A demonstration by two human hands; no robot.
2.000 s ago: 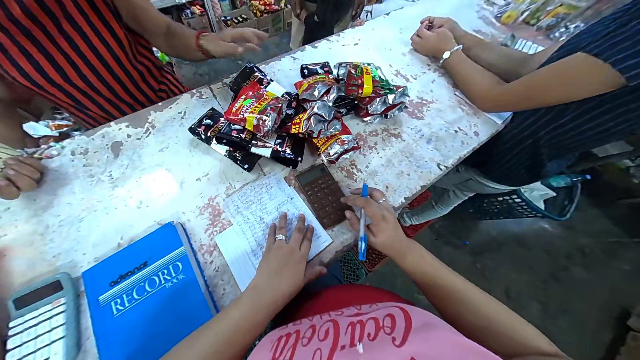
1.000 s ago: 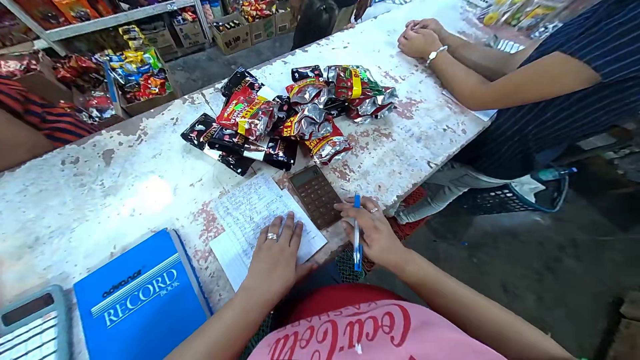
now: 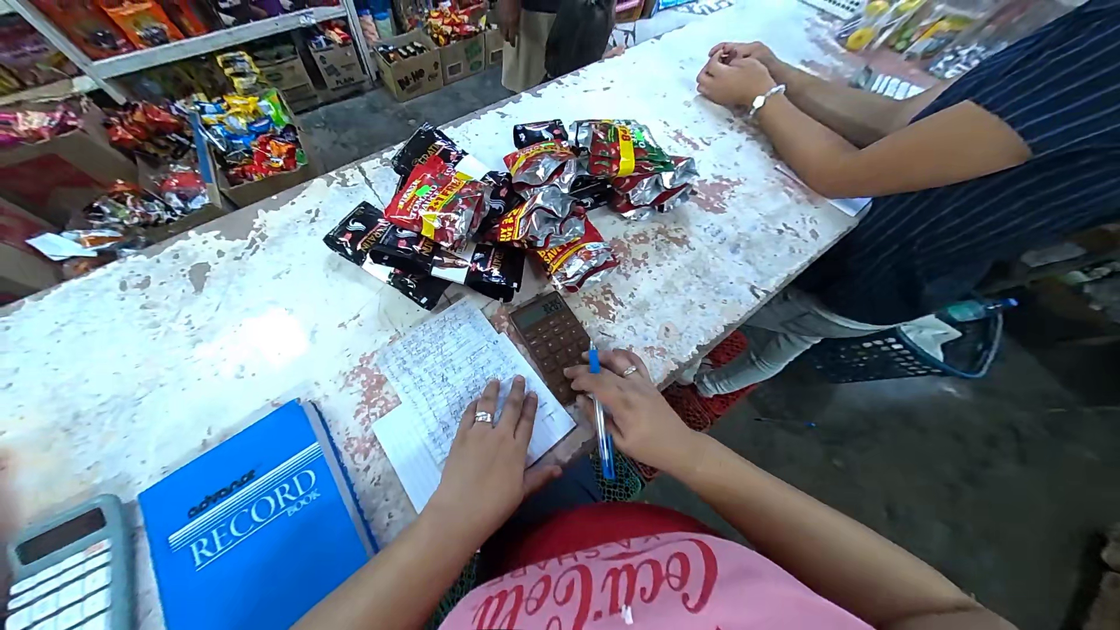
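My left hand [image 3: 494,446] lies flat on handwritten paper sheets [image 3: 437,359], fingers slightly spread. A blue ballpoint pen [image 3: 601,420] is held in my right hand [image 3: 626,402], whose fingers rest at the lower edge of a brown calculator [image 3: 547,332]. Just beyond the calculator is a pile of sachet packs, some red and silver [image 3: 437,203], others black [image 3: 494,269]. A blue record book [image 3: 254,525] lies left of the papers, with a larger grey calculator [image 3: 70,569] beside it at the frame's left edge.
A person's clasped hands [image 3: 739,74] rest on the worn white counter [image 3: 700,254] at the right. Behind that person's legs is a dark plastic basket [image 3: 901,354]. Boxes of packaged snacks [image 3: 254,140] and a shelf [image 3: 219,39] stand beyond the counter; another person stands at the back.
The person in a striped red and black top, seen across the counter at the left two seconds ago, has left the view. My hands stay on the paper and by the brown calculator.
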